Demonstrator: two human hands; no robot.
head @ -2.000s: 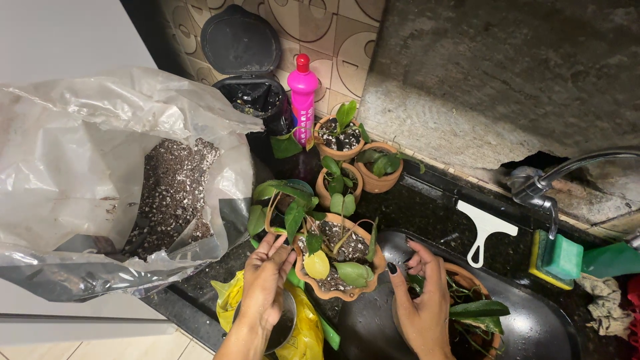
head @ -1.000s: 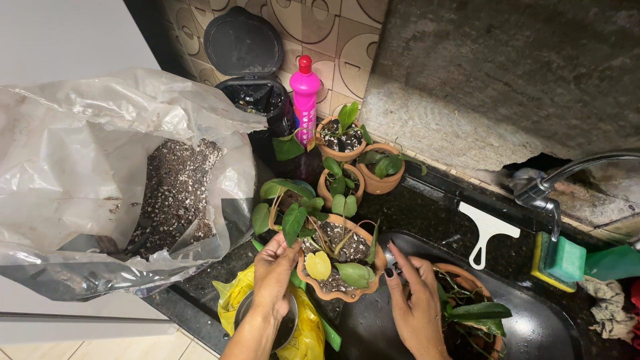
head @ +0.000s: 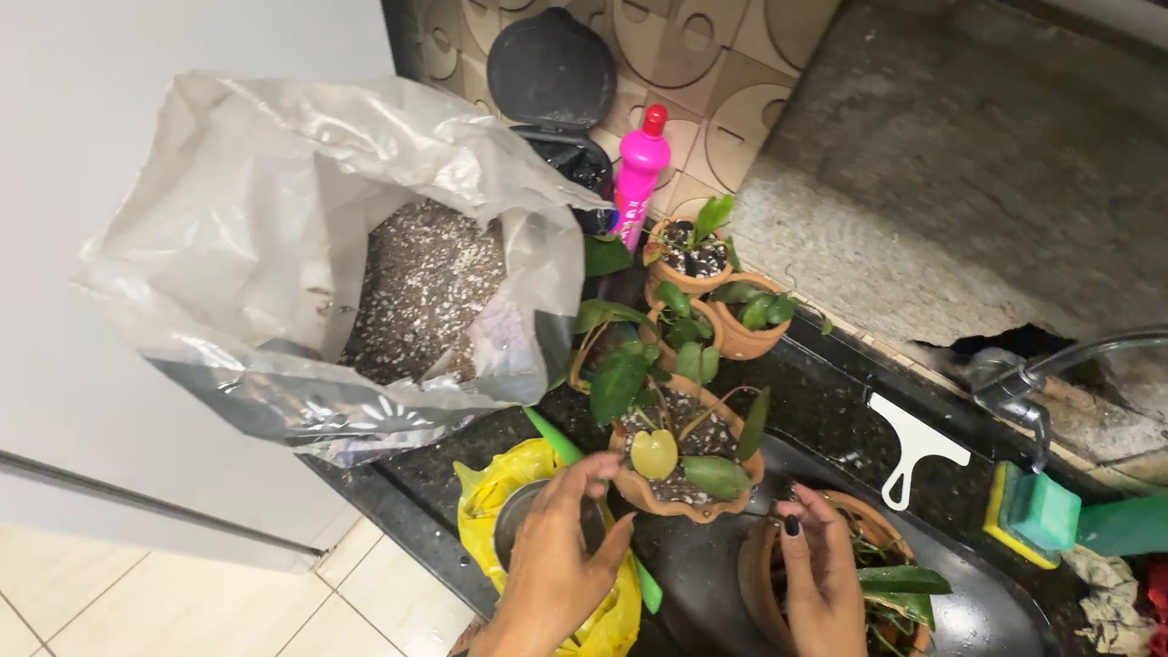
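A scalloped terracotta pot [head: 689, 511] holds dark soil with white grains and a plant with green leaves and one yellow leaf [head: 654, 454]. My left hand [head: 570, 538] is at the pot's left rim, fingers apart, above a metal bowl [head: 518, 520] on a yellow plastic bag [head: 474, 488]. Whether its fingertips touch the rim is unclear. Right of the pot, my right hand [head: 817, 566] has its thumb and fingertips close together, with a thin dark thing seeming to pass by them. Beneath that hand, a larger terracotta pot [head: 762, 575] with a leafy plant stands in the black sink [head: 698, 575].
An open plastic bag of potting mix [head: 429, 292] stands at the left. Several small potted plants [head: 750, 338] and a pink bottle [head: 642, 169] are behind. A white squeegee [head: 912, 447], sponges [head: 1040, 511] and a faucet [head: 1022, 392] are at the right. A green handle-like strip [head: 557, 438] lies by the yellow bag.
My left hand has opened away from the leaf stems beside the pot's left rim and sits lower on it. My right hand has moved down from the pot's right rim.
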